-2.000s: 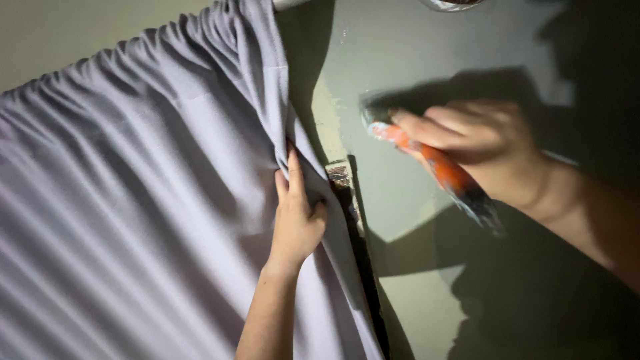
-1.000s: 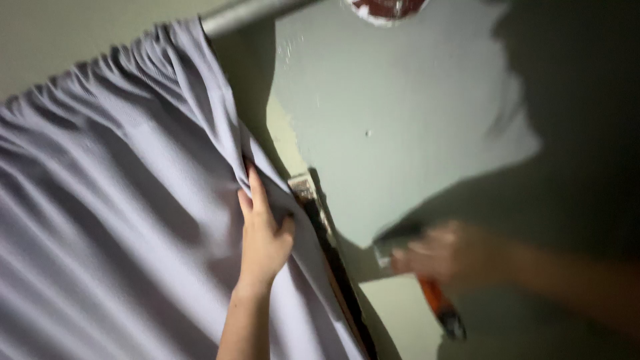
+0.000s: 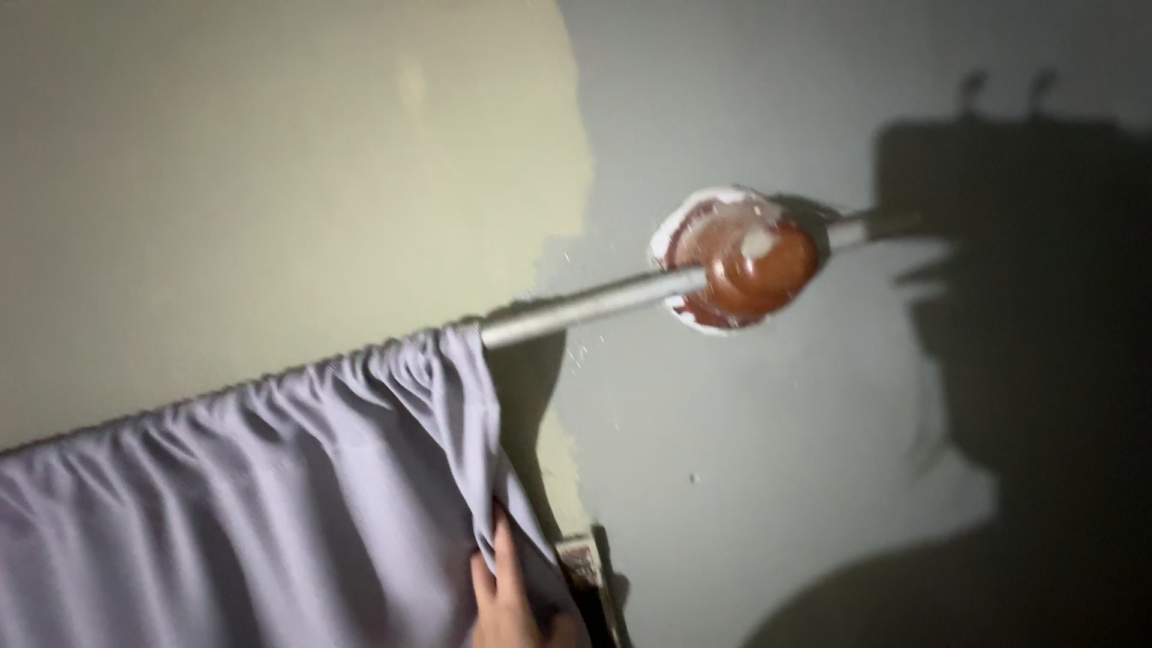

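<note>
At the bottom centre, my left hand (image 3: pixel 508 594) holds the right edge of a grey-lilac curtain (image 3: pixel 297 504), its fingers pressed into a fold. The curtain hangs gathered on a metal rod (image 3: pixel 594 306). Further right, the rod meets a rounded orange-brown fitting (image 3: pixel 760 261), ringed by a rough white edge on the wall. Grey coating (image 3: pixel 774 423) covers the right part of the wall, bordering pale yellow-green paint (image 3: pixel 270 180) on the left. My right hand and the orange-handled tool it held are outside the view.
Beside the curtain's edge, a worn frame corner (image 3: pixel 580 553) sticks out near my left hand. The rod continues past the round fitting to the right. Large dark shadows fall over the right side of the wall. A small dark mark (image 3: pixel 693 478) shows on the grey area.
The view has swung upward, showing more of the rod and the round fitting. My right hand moved down the wall with the orange-handled tool, then left the view. My left hand stays at the curtain.
</note>
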